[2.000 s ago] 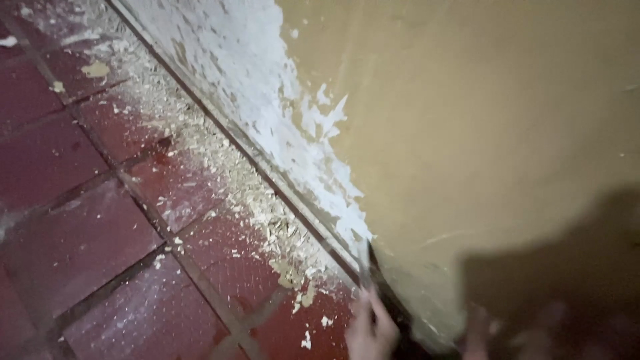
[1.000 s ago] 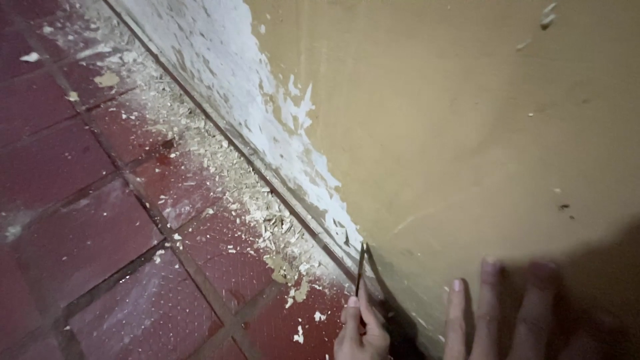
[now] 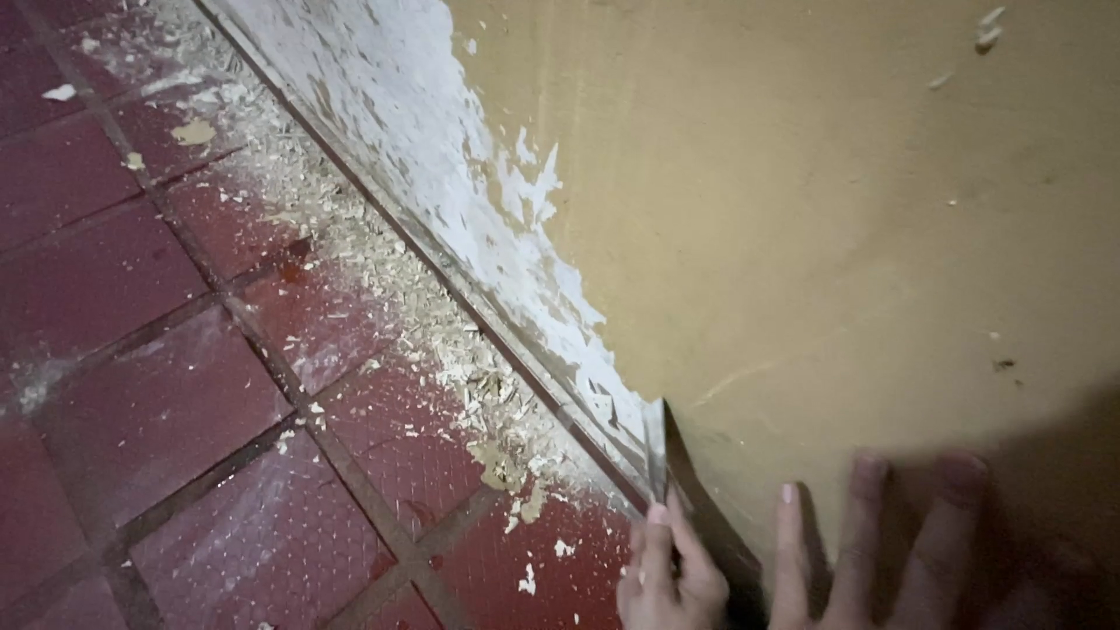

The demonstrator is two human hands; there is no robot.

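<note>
My left hand [image 3: 669, 569] grips a flat metal scraper [image 3: 654, 446] at the lower middle. The scraper's end touches the wall at the lower tip of the bared white patch [image 3: 516, 254], beside the yellowish paint [image 3: 787, 219]. To the right, my right hand [image 3: 875, 551] has its fingers spread against the painted wall, in shadow, with nothing held; its palm is cut off by the bottom edge. Paint flakes and shavings [image 3: 420, 306] lie along the foot of the wall.
A narrow ledge [image 3: 437, 276] runs diagonally between wall and floor. Red floor tiles [image 3: 175, 411] with dark joints lie at the left, dusted white, with loose chips on them. A dark shadow covers the wall's lower right.
My right hand, barely visible at the bottom edge two seconds ago, now shows with spread fingers on the wall. My left hand has kept hold of the scraper near the same spot.
</note>
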